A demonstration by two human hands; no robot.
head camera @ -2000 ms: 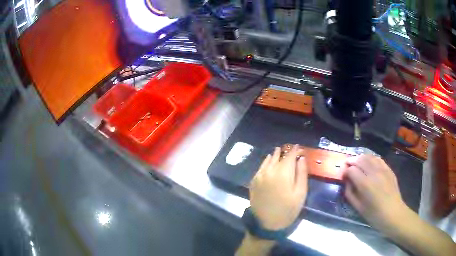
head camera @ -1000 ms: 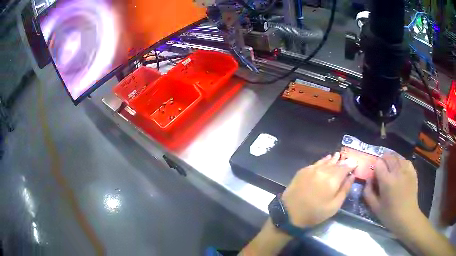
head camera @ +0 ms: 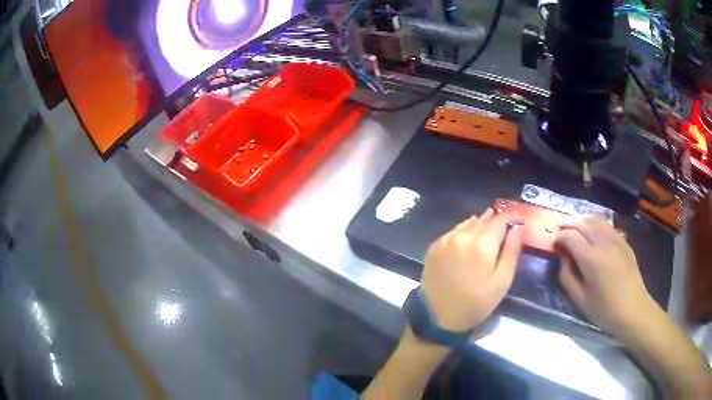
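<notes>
An orange-brown carrier block (head camera: pixel 534 224) with small metal dots lies on the black microscope base plate (head camera: pixel 457 183), under the thick black microscope (head camera: pixel 579 86). My left hand (head camera: pixel 472 266) holds the block's left end, a dark watch on its wrist. My right hand (head camera: pixel 603 262) holds the block's right part and hides that end. A silvery-white strip with round marks (head camera: pixel 566 201) lies just behind the block. The monitor (head camera: pixel 164 55) at upper left shows a bright ring beside an orange area.
Red bins (head camera: pixel 248 148) with small parts inside stand at left on the metal bench (head camera: pixel 332 187). Another carrier block (head camera: pixel 473 129) lies at the base's back edge. More carriers show at far right (head camera: pixel 662 205). A cable hangs behind. The base has a white patch (head camera: pixel 397 204).
Since one second ago, the left hand has moved leftward along the block, showing more of it. The monitor picture has shifted, with the ring now right of the orange area. The camera view has also shifted.
</notes>
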